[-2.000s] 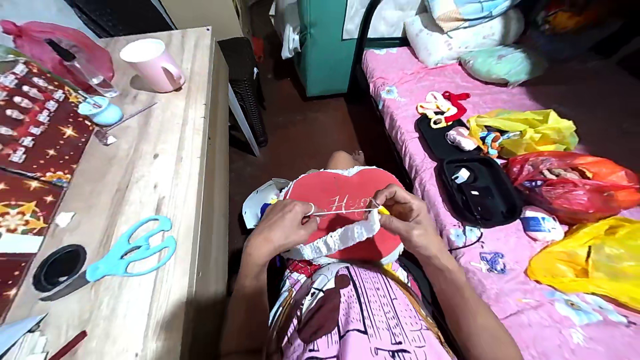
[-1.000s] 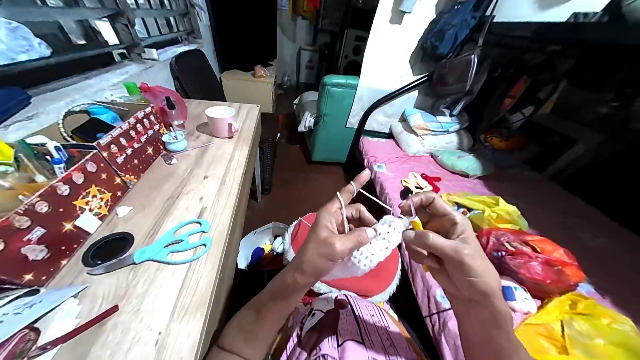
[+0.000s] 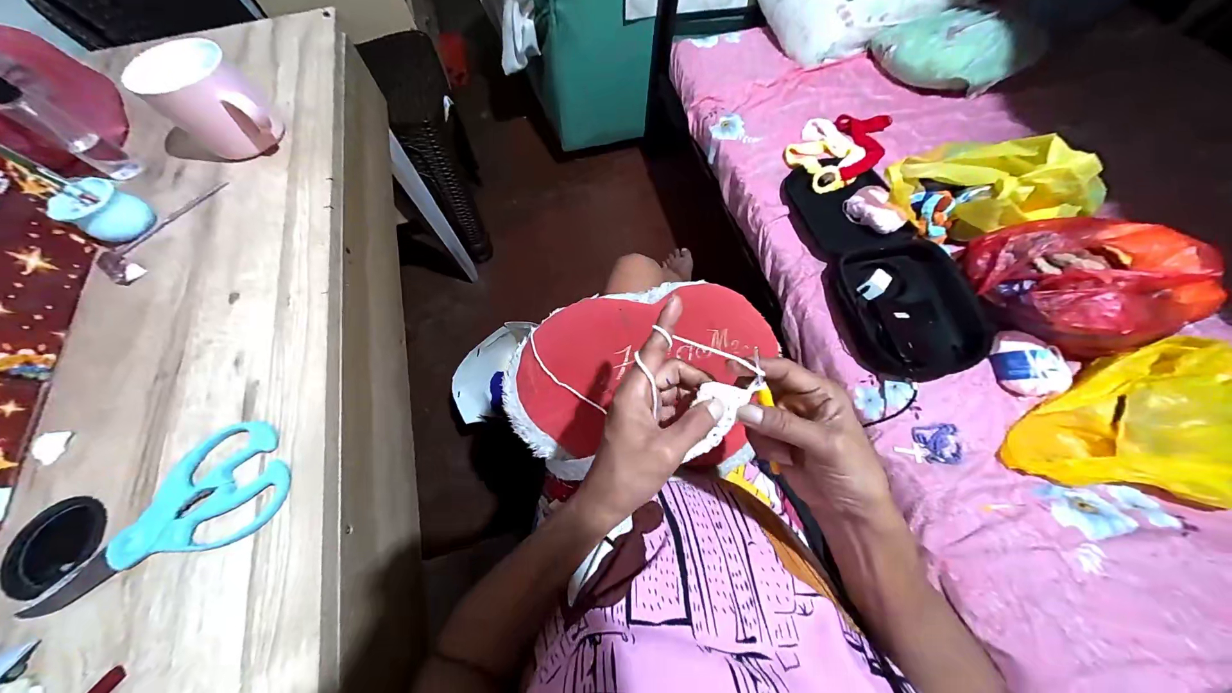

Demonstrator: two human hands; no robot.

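Observation:
White yarn (image 3: 568, 382) runs across a red heart-shaped piece with a fluffy white edge (image 3: 568, 337) and loops around the raised index finger of my left hand (image 3: 645, 423). That hand's thumb and lower fingers pinch a small white crocheted piece (image 3: 717, 409). My right hand (image 3: 808, 423) holds a crochet hook with a yellow handle (image 3: 766, 397), its tip at the edge of the crochet, where the yarn meets it. The heart-shaped piece rests on my lap, partly hidden behind both hands.
On the wooden table (image 3: 289, 318) at left are blue-handled scissors (image 3: 192, 500), a pink mug (image 3: 207, 101) and a round black lid (image 3: 53, 549). The bed at right holds an open black case (image 3: 910, 308), a yarn ball (image 3: 1030, 364), a red plastic bag (image 3: 1092, 279) and yellow bags (image 3: 1136, 423).
Both hands have come down from the raised position of a second ago, with the crochet still between them. Two seconds ago my left index finger was not raised. The view has tilted down again.

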